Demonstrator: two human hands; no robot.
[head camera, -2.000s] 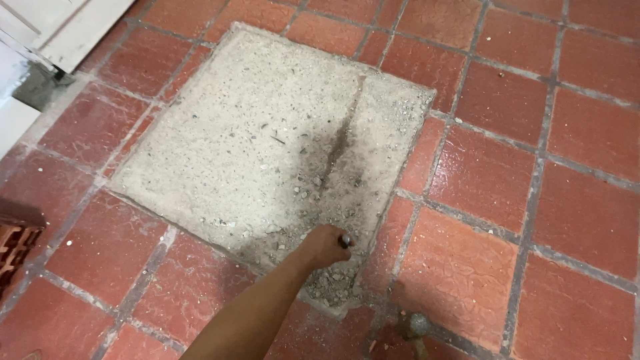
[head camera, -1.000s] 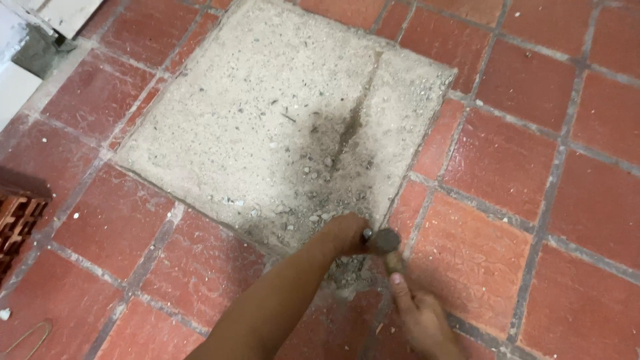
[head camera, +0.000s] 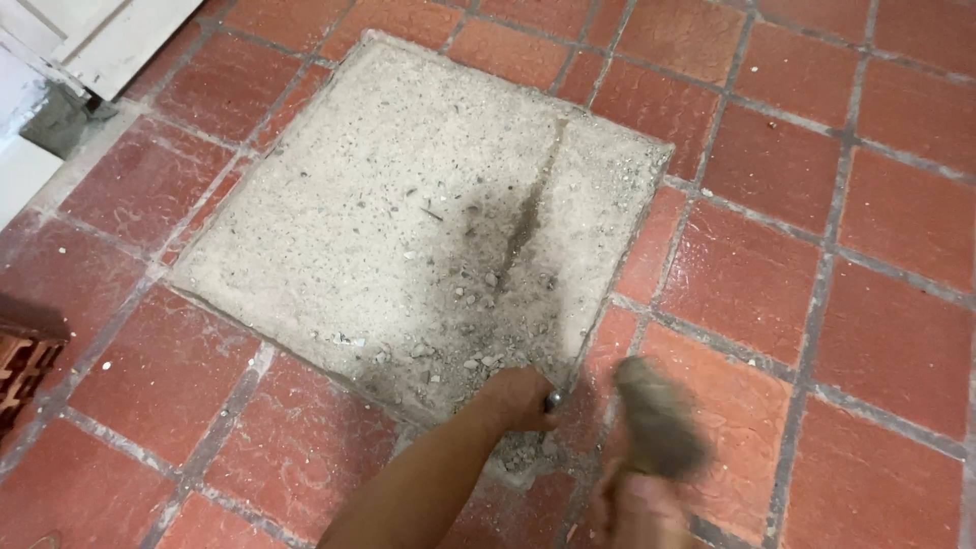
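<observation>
My left hand (head camera: 522, 398) is closed around a metal chisel or rod, whose round end (head camera: 553, 397) shows beside the thumb; the rest of the tool is hidden. It is low over the near right corner of a square concrete patch (head camera: 381, 191) set in the tile floor. Loose concrete rubble (head camera: 488, 358) lies just beyond the hand. To the right, my right hand (head camera: 644, 507) grips the handle of a hammer, and both are blurred. The hammer's thick head (head camera: 659, 419) stands apart from the chisel's end. A dark groove (head camera: 534, 206) runs across the patch.
Red clay floor tiles (head camera: 740, 267) with grey grout surround the patch. A hollow red brick (head camera: 27, 374) stands at the left edge. At the upper left are a white door (head camera: 99, 38) and a grey mortared corner (head camera: 57, 118). Small chips are scattered on the tiles.
My right hand and the hammer, whose head was next to the chisel's end a second ago, have moved away to the right. My left hand keeps its hold near the patch's corner.
</observation>
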